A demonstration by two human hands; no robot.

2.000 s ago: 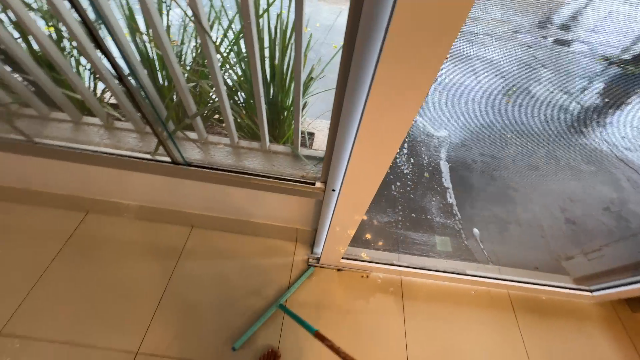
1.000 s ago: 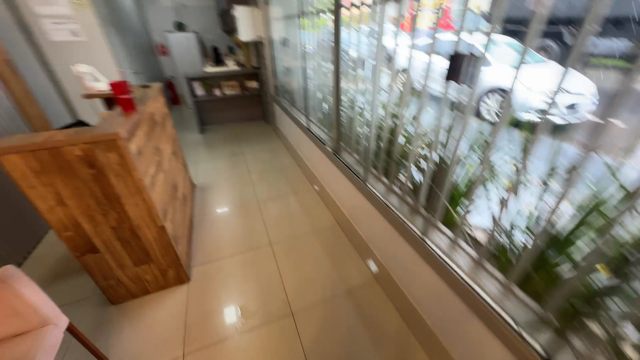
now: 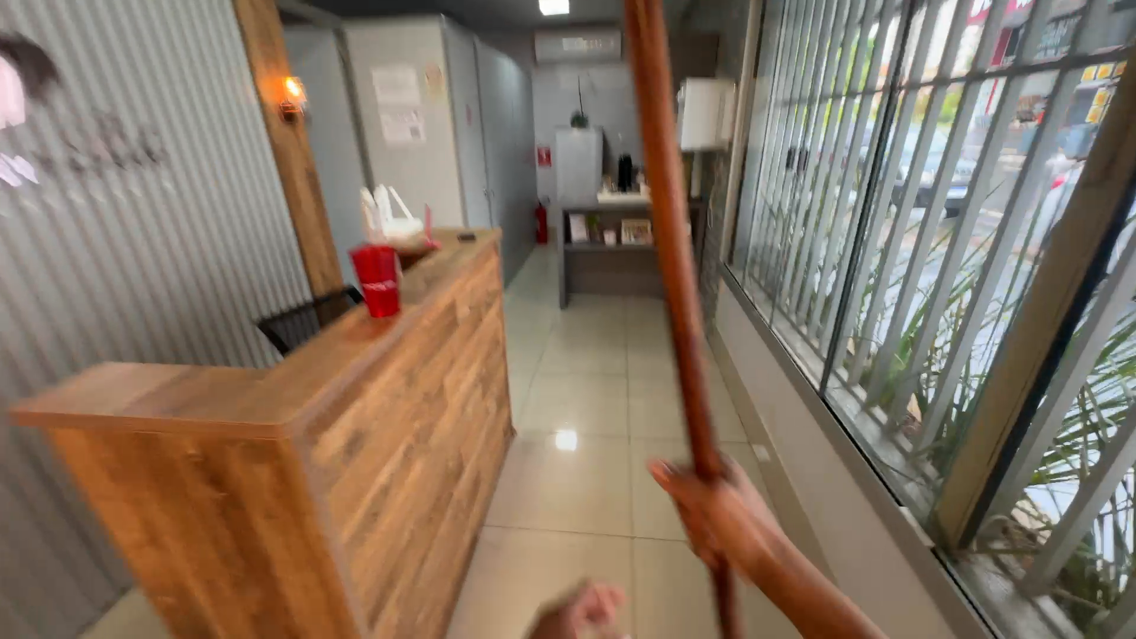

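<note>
My right hand, low and right of centre, is closed around a reddish-brown wooden pole that stands nearly upright and runs out of view at top and bottom. What is on the pole's lower end is hidden below the picture. My left hand shows blurred at the bottom edge, left of the pole and apart from it; its fingers look curled, but blur and the picture's edge hide whether anything is in them.
A wooden reception counter on the left bears a red cup and a white bag. Glazing with metal bars lines the right side. A grey shelf unit stands at the far end, with a fire extinguisher nearby.
The view has swung from the glass door and floor to the passage by the counter. My hands and the upright pole have come into view; a squeegee with a teal-and-brown handle lay low two seconds ago.
</note>
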